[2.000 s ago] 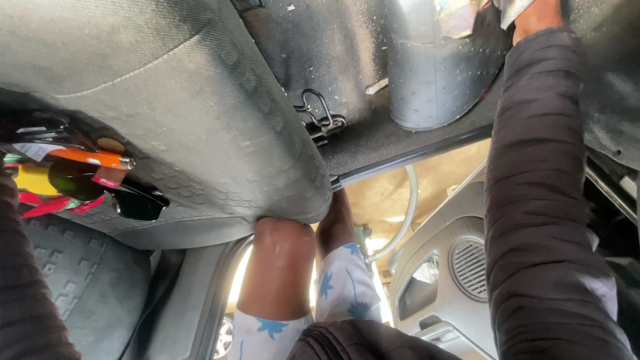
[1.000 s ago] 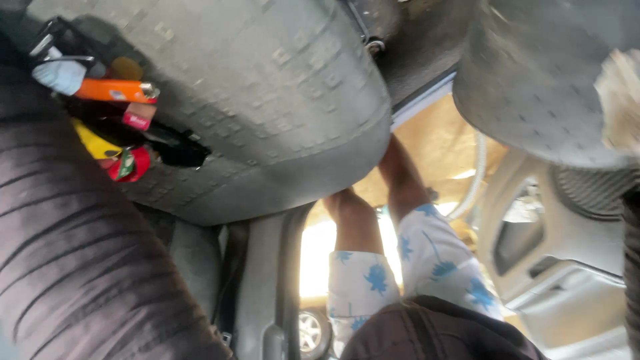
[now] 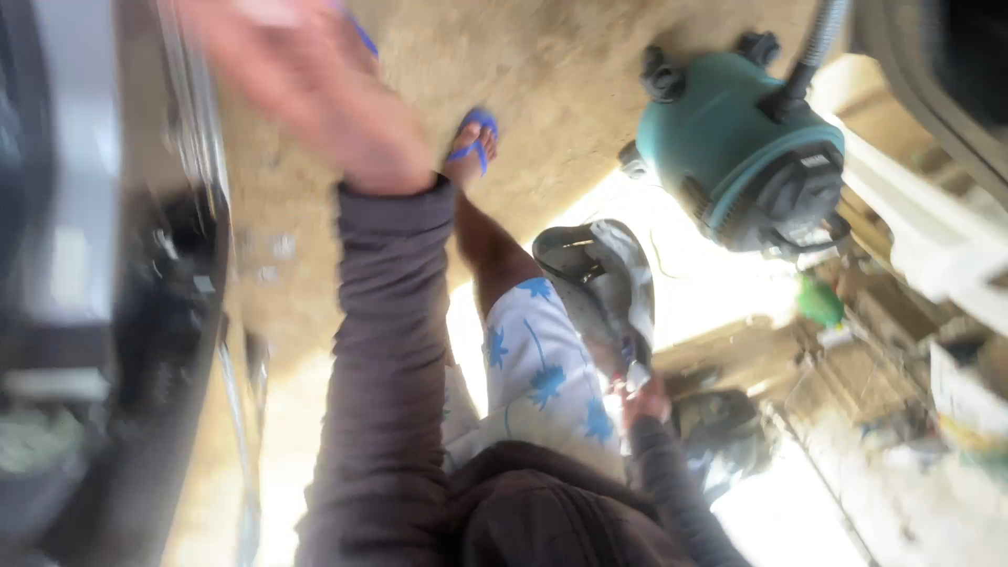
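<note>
My left hand (image 3: 303,94), badly blurred, reaches up at the upper left beside the vehicle's edge; its fingers are too smeared to tell what they hold, if anything. Low and right of the middle, my right hand (image 3: 647,400) grips the lower end of a dark grey moulded piece (image 3: 610,283), which looks like a floor mat or trim part. It hangs beside my leg in white shorts (image 3: 543,370) with blue palm prints. A foot in a blue flip-flop (image 3: 476,142) stands on the ground.
A teal canister vacuum cleaner (image 3: 732,150) with black casters and a grey hose (image 3: 823,39) stands at the upper right. The blurred vehicle (image 3: 79,197) borders the left side. Boxes and other items (image 3: 890,315) lie at the right, near a green object (image 3: 819,301).
The view has swung from the vehicle's seats to the ground outside. My left hand has come into view, and the grey piece now shows in my right hand.
</note>
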